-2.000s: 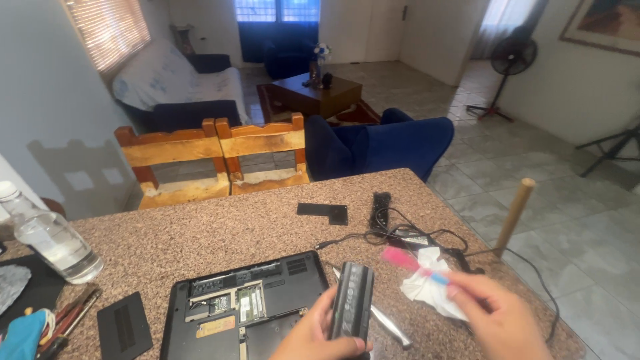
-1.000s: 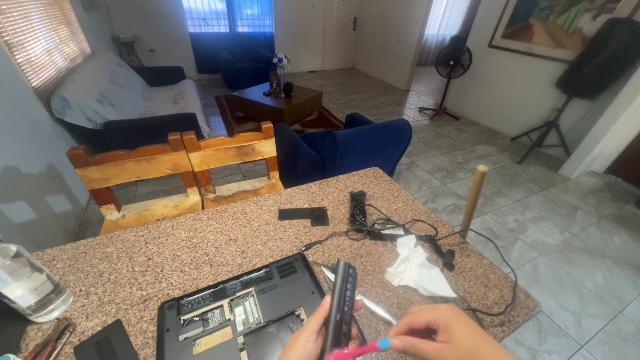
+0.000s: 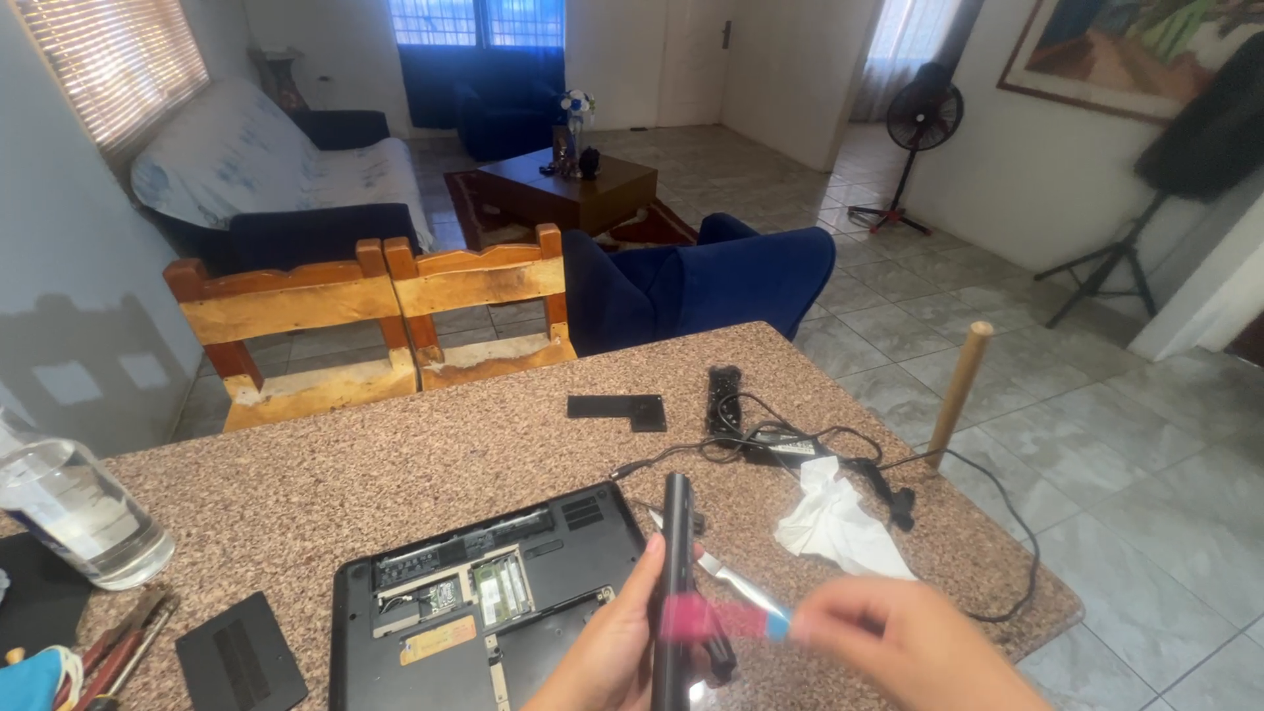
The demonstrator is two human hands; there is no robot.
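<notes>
My left hand [image 3: 617, 632] holds a black laptop battery [image 3: 675, 592] upright on its narrow side, above the right edge of an upturned laptop [image 3: 474, 612] with its bottom covers off. Between the fingers of my right hand [image 3: 889, 632] is a small brush [image 3: 731, 620], pink and blue and blurred by motion; its pink end is against or just in front of the battery. A silver pointed tool [image 3: 741, 585] lies on the granite tabletop behind the hands. A crumpled white tissue [image 3: 839, 518] is beyond my right hand.
A black power adapter with cables [image 3: 780, 442] and an L-shaped black cover [image 3: 632, 407] lie farther back. At left are a rectangular black cover [image 3: 242, 654], a clear bottle [image 3: 84, 513] and hand tools [image 3: 128, 642]. A wooden post [image 3: 960, 395] stands by the right edge.
The pink brush has moved from over the tissue to the battery. The battery, its broad face showing at first, is now turned edge-on. The view has shifted.
</notes>
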